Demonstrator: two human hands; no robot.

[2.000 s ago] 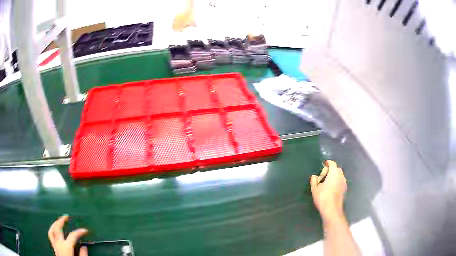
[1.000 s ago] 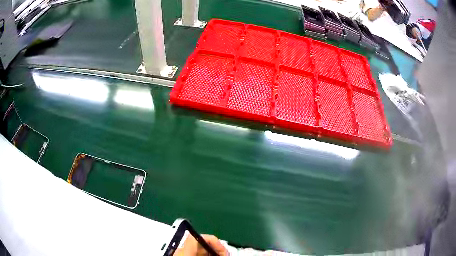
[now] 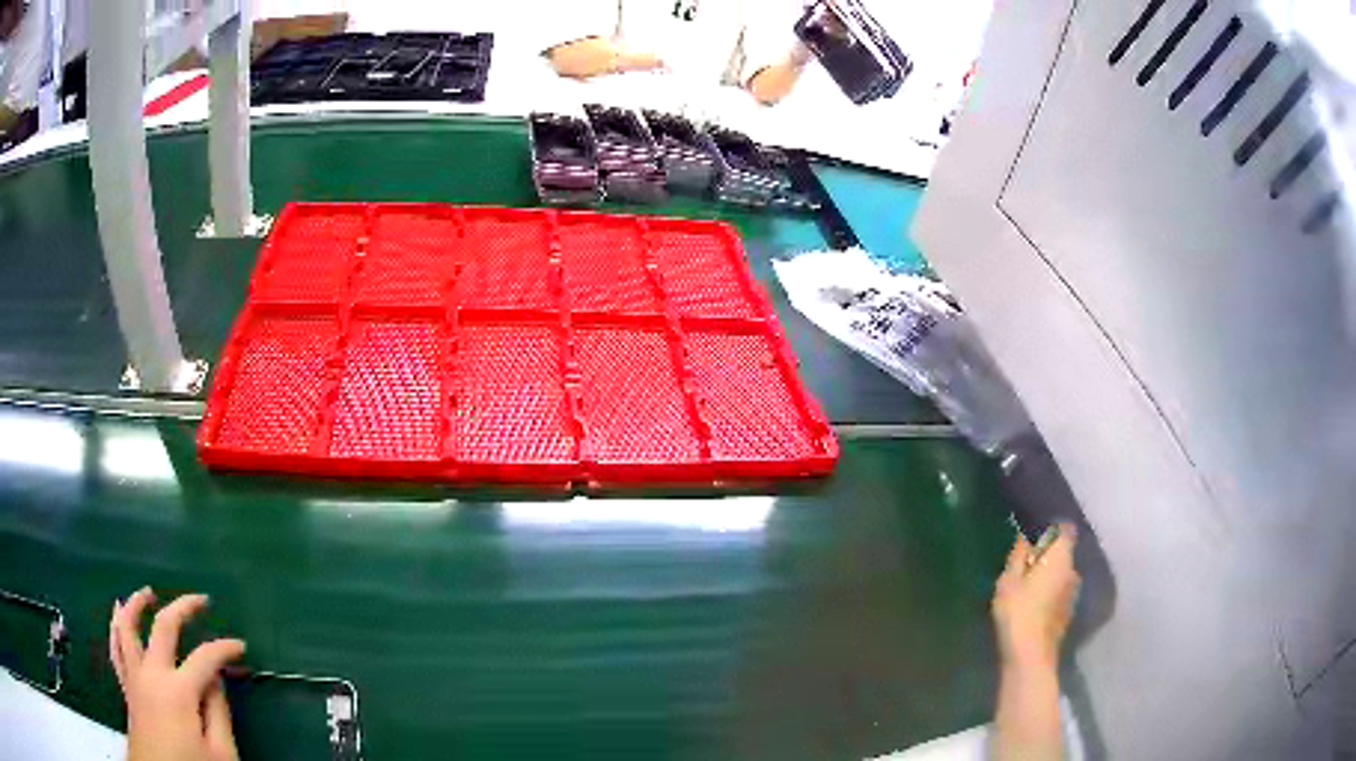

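A phone frame (image 3: 342, 718), thin with a silver edge and an open middle, lies on the green surface at the bottom left, cut off by the picture's edge. My left hand (image 3: 171, 677) is at its left end with fingers apart; whether a finger touches the frame is unclear. Another phone frame (image 3: 58, 636) lies at the far left edge, partly out of view. My right hand (image 3: 1038, 587) is at the right, near the machine casing, its fingers pinched on a slim, small tool (image 3: 1047, 541) that is mostly hidden.
A red mesh tray (image 3: 573, 394) lies across the green belt (image 3: 595, 610). Behind it are small dark tray stacks (image 3: 632, 156). A crumpled plastic bag (image 3: 892, 320) lies beside the grey-white machine casing (image 3: 1130, 327). White posts (image 3: 134, 253) stand at left. A person's hand (image 3: 776, 78) shows opposite.
The view has swung back right from the left side. A second ago one hand held a frame at the bottom edge; now both hands show apart, with a frame lying by my left hand.
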